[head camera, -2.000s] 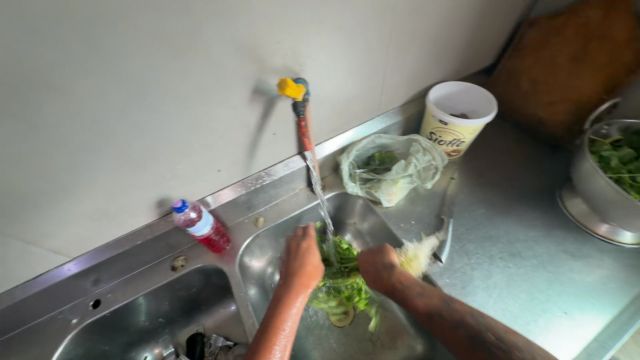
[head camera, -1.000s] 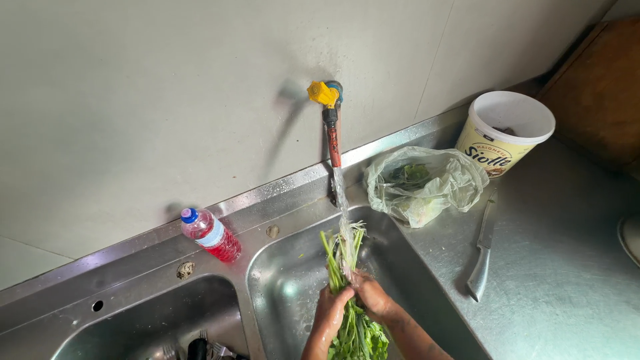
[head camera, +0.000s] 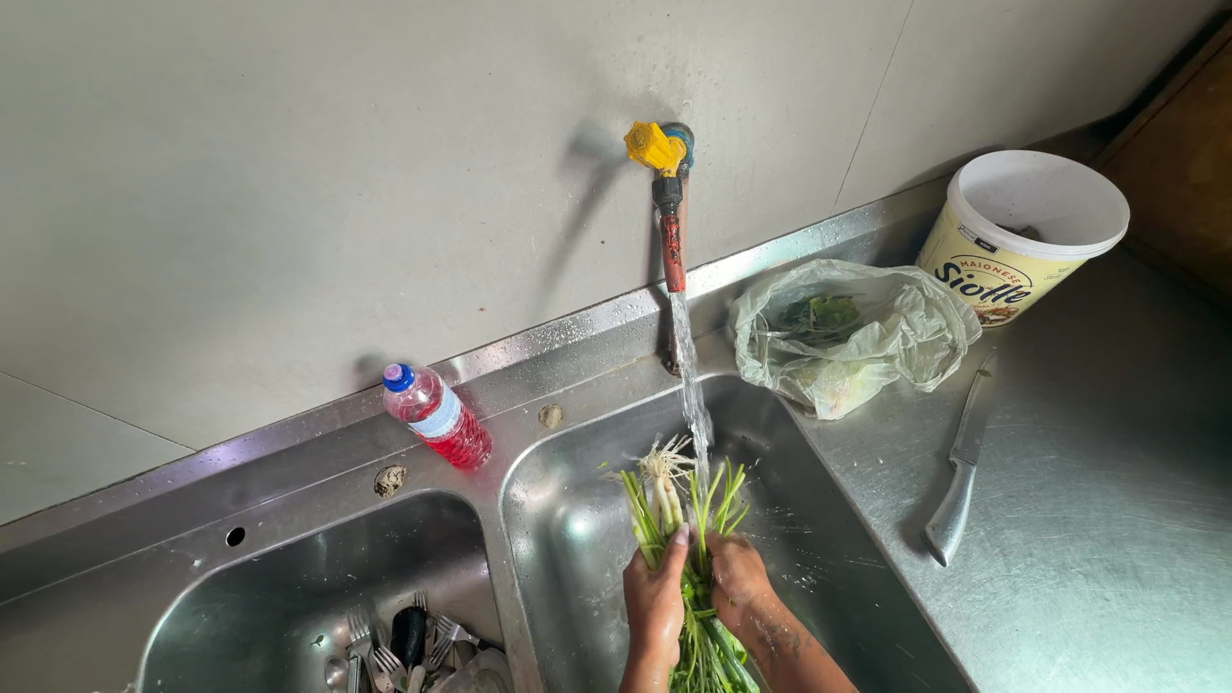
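Both hands hold a bunch of leafy green herbs (head camera: pixel 707 630) over the right basin of a steel sink (head camera: pixel 568 539). My left hand (head camera: pixel 656 602) grips the stems from the left, its thumb along white roots and bulbs (head camera: pixel 666 476). On the right side, my right hand (head camera: pixel 739 577) closes around more green stems. Water runs from the tap (head camera: pixel 673 241), which has a yellow handle, onto the upper ends of the stems, and drops splash to the right. The leafy ends hang towards the lower edge of the view, partly cut off.
A bottle of red liquid (head camera: pixel 443 419) stands on the sink ledge. Forks and other utensils (head camera: pixel 409 645) lie in the left basin. Right of the sink are a plastic bag of greens (head camera: pixel 852 327), a knife (head camera: pixel 962 462) and a white-rimmed mayonnaise bucket (head camera: pixel 1020 241).
Two seconds ago the hands were spread over the greens, with the roots at the right; now the hands are close together and the roots point up towards the tap. The view has shifted.
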